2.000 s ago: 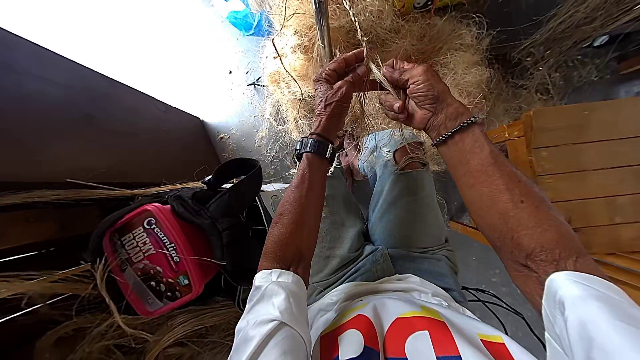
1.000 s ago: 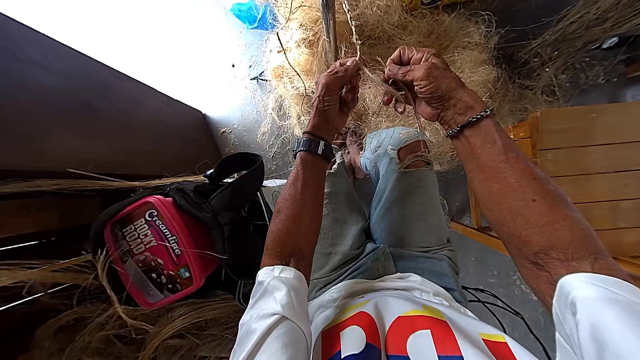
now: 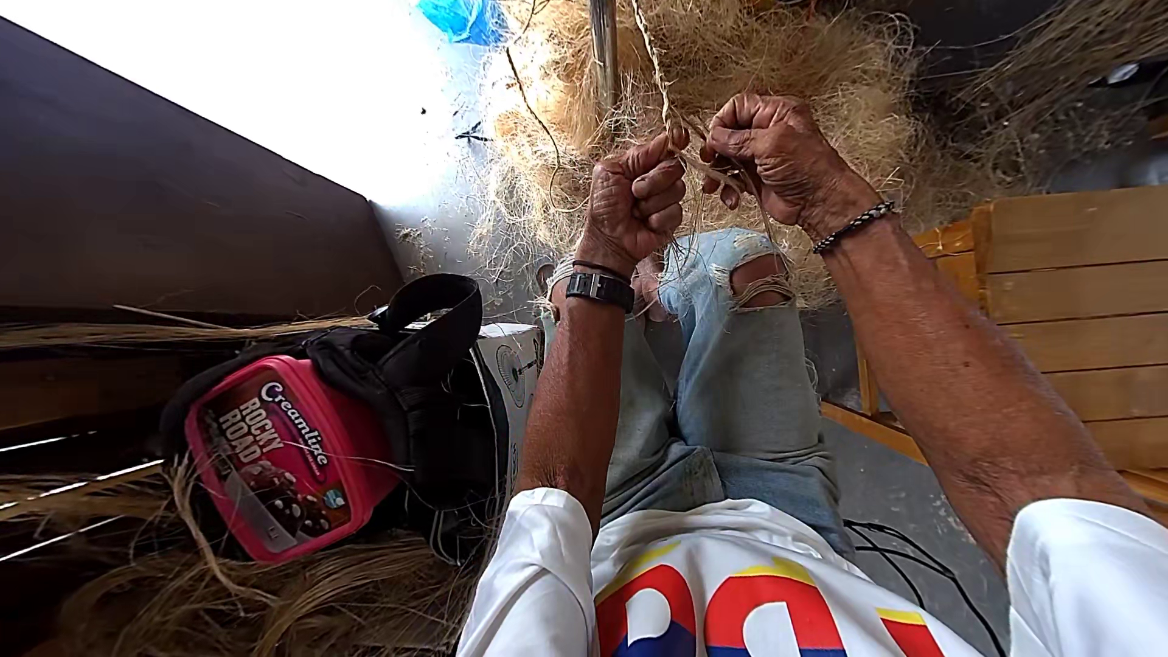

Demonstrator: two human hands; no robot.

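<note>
A twisted natural-fibre cord (image 3: 653, 59) runs down from the top edge to my fingers. Its lower end is pinched between the thumb and fingers of my left hand (image 3: 636, 196), which wears a black wristwatch. Just to the right, my right hand (image 3: 776, 155), with a braided bracelet at the wrist, grips a loose strand of fibre (image 3: 712, 172) that leads from the cord's end. Thin loose fibres hang below both hands. Behind them lies a large heap of pale tangled fibre (image 3: 821, 73).
A metal pole (image 3: 604, 50) stands beyond my left hand. At left are a pink plastic tub (image 3: 283, 456), a black bag (image 3: 438, 392) and long fibre bundles (image 3: 301, 593). A slatted wooden piece (image 3: 1077, 292) is at right, black cables (image 3: 922, 557) on the floor, blue plastic (image 3: 461, 18) at top.
Two seconds ago my hands were closer together around a fibre bundle; now a small gap separates them, with a strand stretched between. The left fingers have closed more tightly at the cord's end.
</note>
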